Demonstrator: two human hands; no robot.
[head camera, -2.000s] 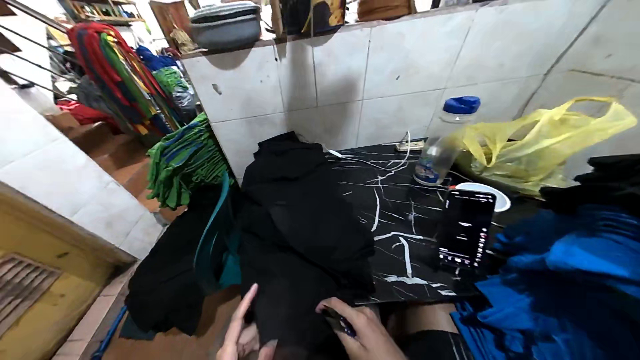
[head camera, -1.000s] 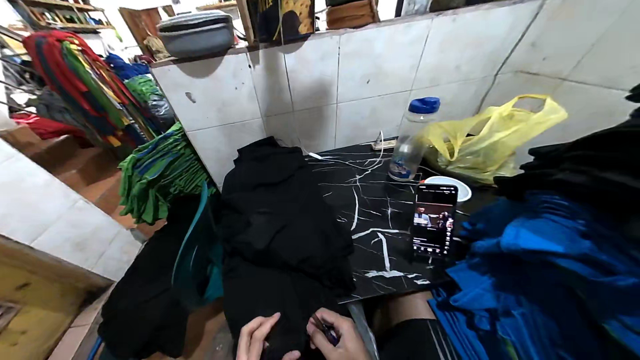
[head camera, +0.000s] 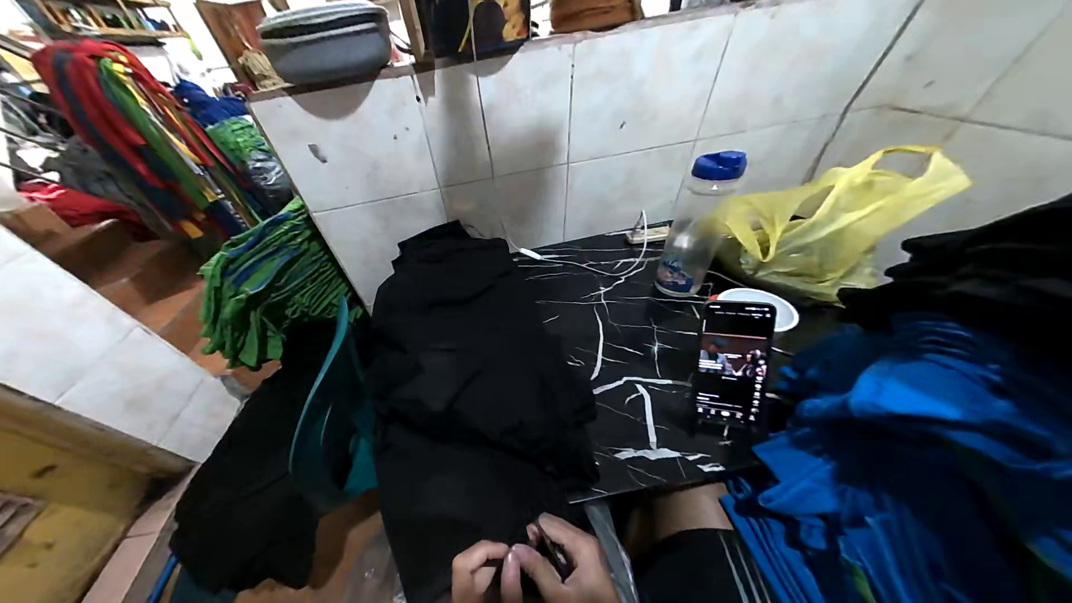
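Note:
A black fabric garment (head camera: 477, 360) lies over the left part of the black marbled table (head camera: 628, 352) and hangs off its near edge. At its lower end my left hand (head camera: 486, 569) pinches the cloth between thumb and fingers. Touching it from the right, my right hand (head camera: 569, 561) is curled around a small dark tool, whose kind I cannot make out. The fingertips of both hands meet on the black cloth. A smartphone (head camera: 734, 364) with a lit screen stands upright on the table, right of the garment.
Behind the phone are a clear plastic bottle (head camera: 691, 226) with a blue lid, a yellow plastic bag (head camera: 821, 226) and a white lid or dish (head camera: 775, 308). Blue garments (head camera: 904, 444) are piled at right. A teal plastic chair (head camera: 360, 452) and green garments (head camera: 276, 280) are at left.
My hands have come together at the garment's lower end; two seconds ago they were apart. The dark tool stays in my right hand.

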